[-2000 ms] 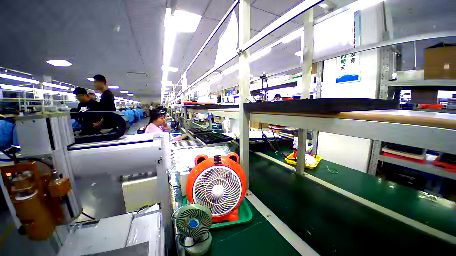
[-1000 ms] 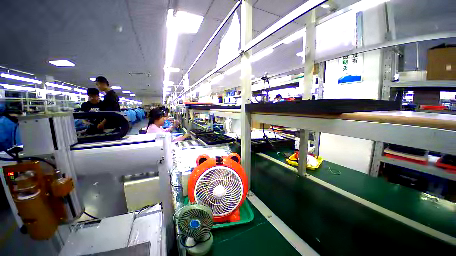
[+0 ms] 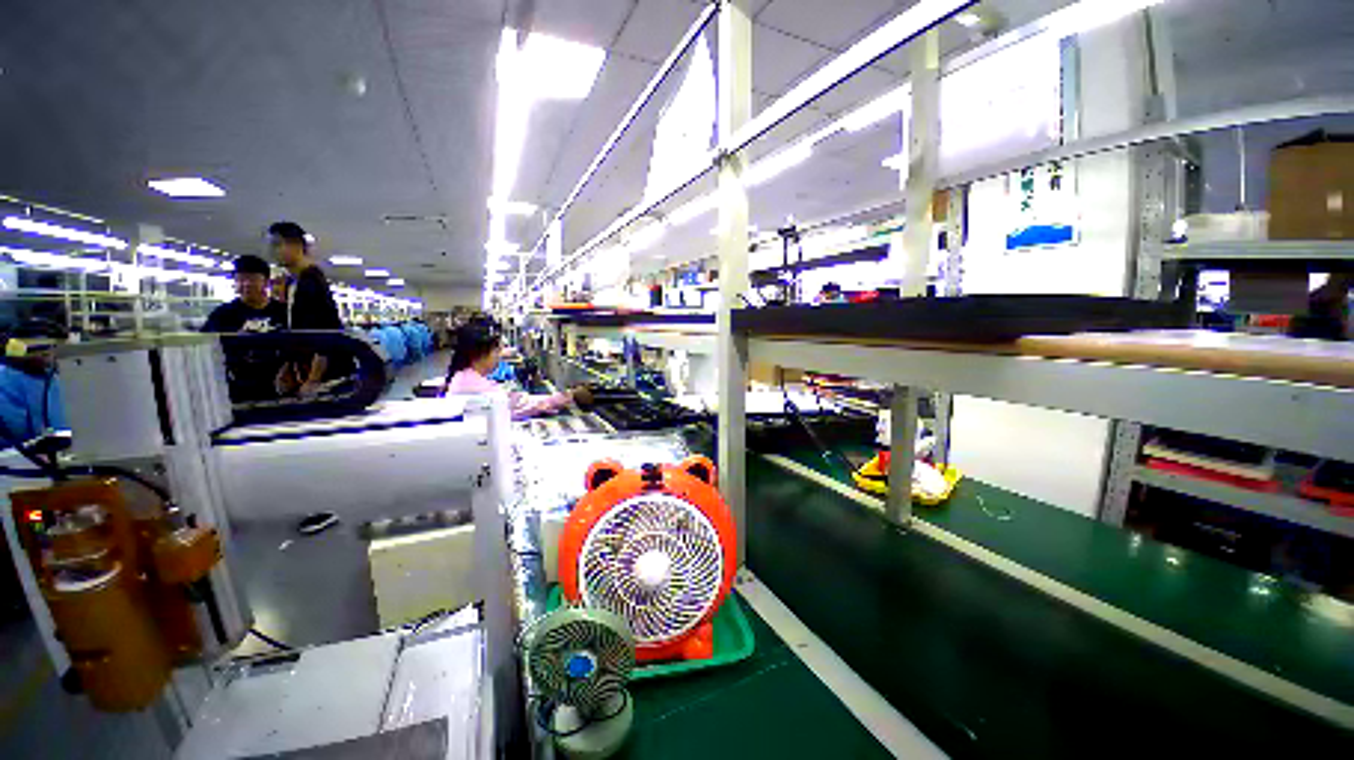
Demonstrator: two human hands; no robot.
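Observation:
Neither of my hands is in the picture. Nearest in front of me, a large orange-red fan (image 3: 651, 567) with bear ears and a white grille stands upright in a shallow green tray (image 3: 734, 636) on the green bench top (image 3: 757, 716). A small grey-green fan (image 3: 581, 667) with a blue centre stands in front of it, to its left. A white edge strip (image 3: 832, 671) runs along the right of the bench top, beside the darker green conveyor belt (image 3: 891, 631).
A white machine (image 3: 349, 475) with an orange-brown cylinder unit (image 3: 112, 601) stands at left. White posts (image 3: 732, 297) and an overhead shelf (image 3: 1188, 379) rise at right. A yellow tray (image 3: 931, 483) lies beyond the belt. A person in pink (image 3: 475, 379) sits further along; two people in dark clothes stand behind.
The person in pink has lowered their head and stretched an arm toward the line. The two standing people have shifted. The view has moved slightly; the fans stay in place.

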